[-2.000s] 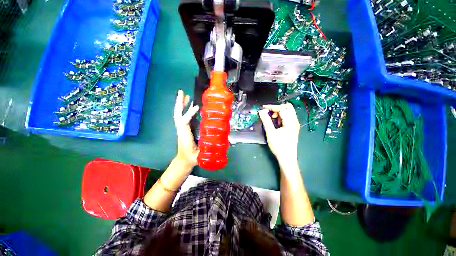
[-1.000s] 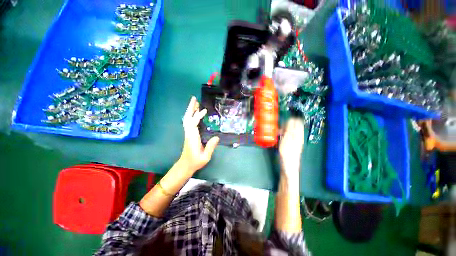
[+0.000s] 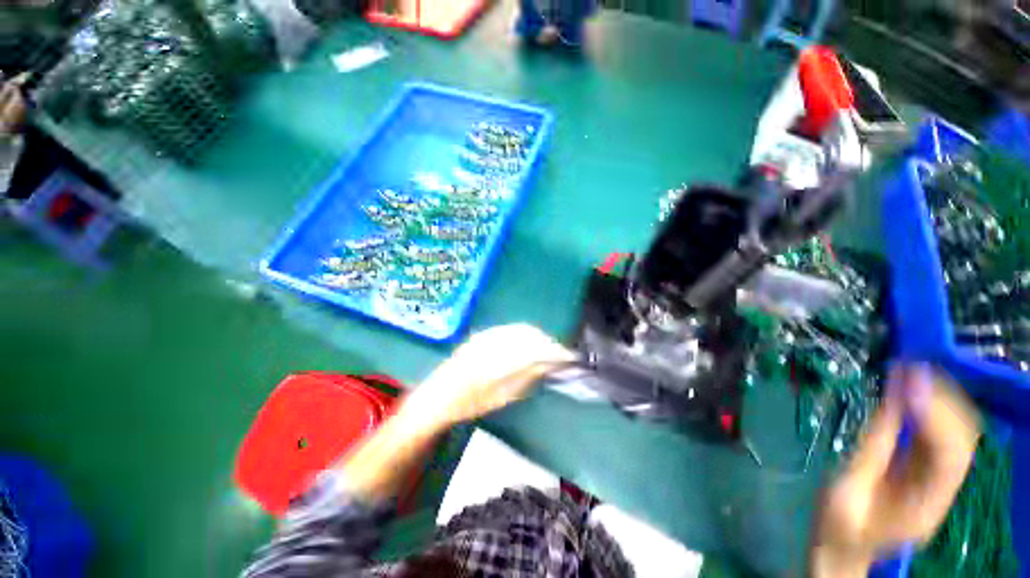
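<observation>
The black test fixture point(image 3: 691, 248) stands on the green bench with its red-orange handle point(image 3: 826, 93) raised, pointing away from me. Silvery parts show on its dark flat base point(image 3: 723, 378); whether a circuit board lies there is too blurred to tell. My left hand point(image 3: 503, 367) is at the base's left edge, fingertips together beside a pale, silvery strip that I cannot identify. Whether it grips the strip is unclear. My right hand point(image 3: 904, 469) is blurred, raised at the lower right with fingers bent, partly in front of the blue bins. I cannot tell if it holds anything.
A blue tray point(image 3: 296, 243) with rows of boards lies left of the fixture. A loose board pile point(image 3: 830, 339) lies right of it. The upper right bin point(image 3: 917, 265) and green strips point(image 3: 971, 514) are further right. A red stool point(image 3: 305, 440) stands below. A person stands at the far edge.
The view has swung left. The handle has gone from lowered towards me to raised away. My left hand has moved to the base's left edge; my right hand has moved right, away from the fixture.
</observation>
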